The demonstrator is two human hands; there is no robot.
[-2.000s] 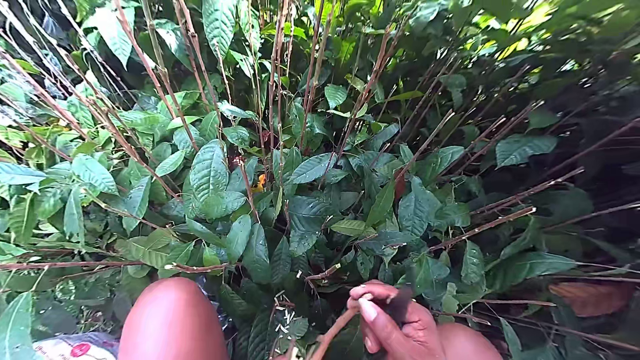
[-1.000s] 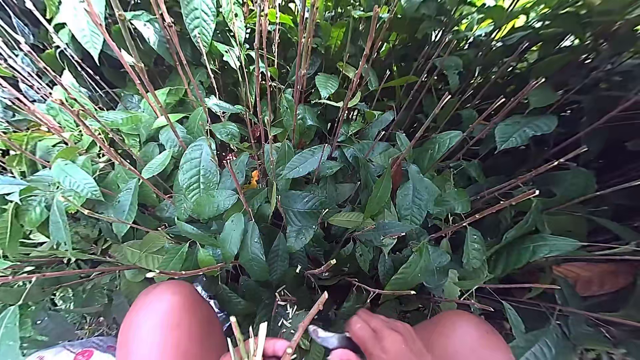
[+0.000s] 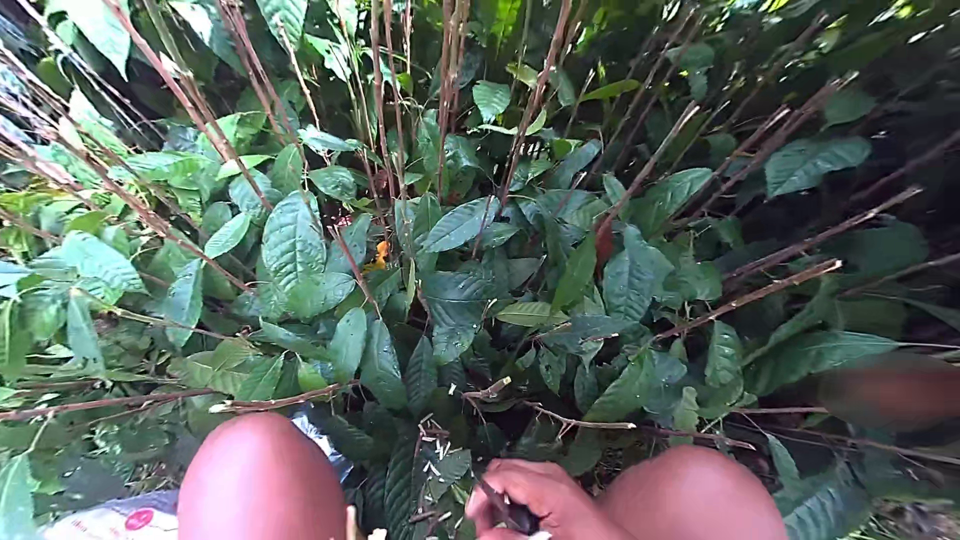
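At the bottom edge, right of centre, my right hand (image 3: 544, 499) is closed around a dark cutting tool (image 3: 510, 510), whose exact kind is hard to tell. A small pale cut piece shows beside the tool at the frame edge. My left hand is out of view. Pale tips of cut stems (image 3: 351, 523) poke up at the bottom edge, between my knees. Small pale stem bits (image 3: 439, 469) lie scattered on leaves just left of my right hand.
My bent knees (image 3: 262, 480) frame the lower view. Dense green leafy plants (image 3: 457, 300) fill the area ahead, with upright brown stems and cut stem ends (image 3: 825, 270) pointing outward. A white printed bag (image 3: 112, 517) lies at lower left. A brown blurred leaf (image 3: 892, 390) is at right.
A brown stem was at my right hand's fingers two seconds ago. One second ago, several pale cut stems stood by my left fingers; those fingers and most of the stems have dropped out of view.
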